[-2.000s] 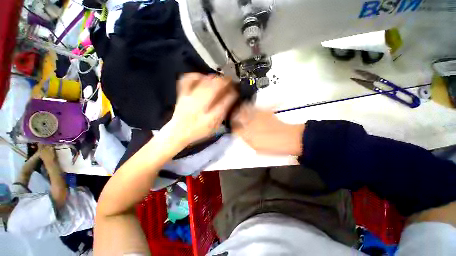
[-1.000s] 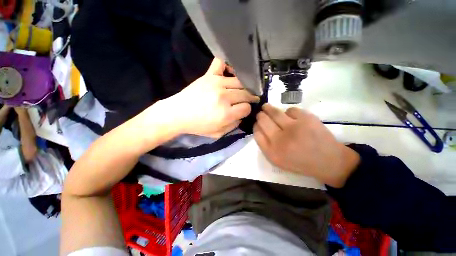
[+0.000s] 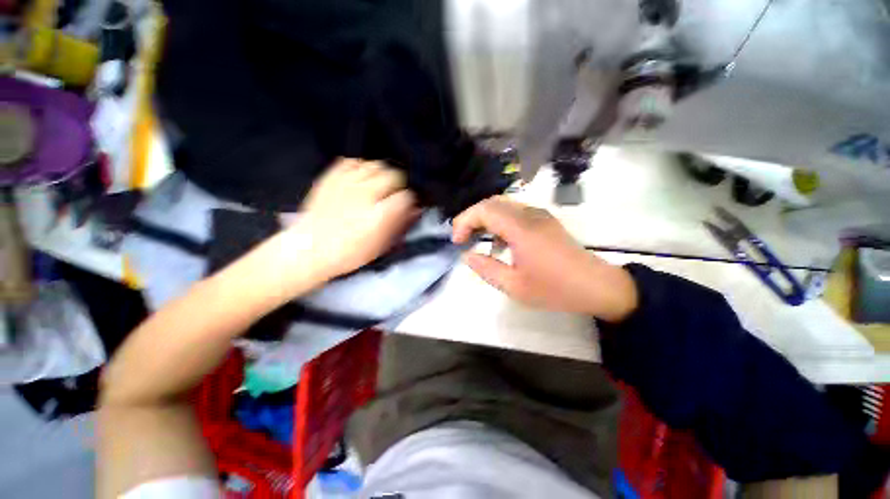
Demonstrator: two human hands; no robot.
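Note:
The black fabric (image 3: 303, 97) lies in a large mass left of the sewing machine head (image 3: 781, 88). Pale grey cloth with black strips (image 3: 361, 292) lies below it, over the table's front edge. My left hand (image 3: 356, 214), bare and blurred, rests on the fabric with fingers curled; whether it grips is unclear. My right hand (image 3: 532, 255), bare below a dark sleeve, is just in front of the presser foot area, thumb and fingertips pinching the edge of the grey cloth. The needle area is blurred.
Blue-handled thread snips (image 3: 756, 255) lie on the white table (image 3: 664, 322) at right, with black scissor loops (image 3: 727, 180) behind. Red baskets (image 3: 332, 400) stand below the table. A purple device (image 3: 49, 132) and yellow spool (image 3: 60, 57) are at far left. A dark box (image 3: 871, 283) is at far right.
The hands have moved apart and away from the needle, my left hand leftward. The grey cloth edge now shows between them, clear of the presser foot. The view has also shifted.

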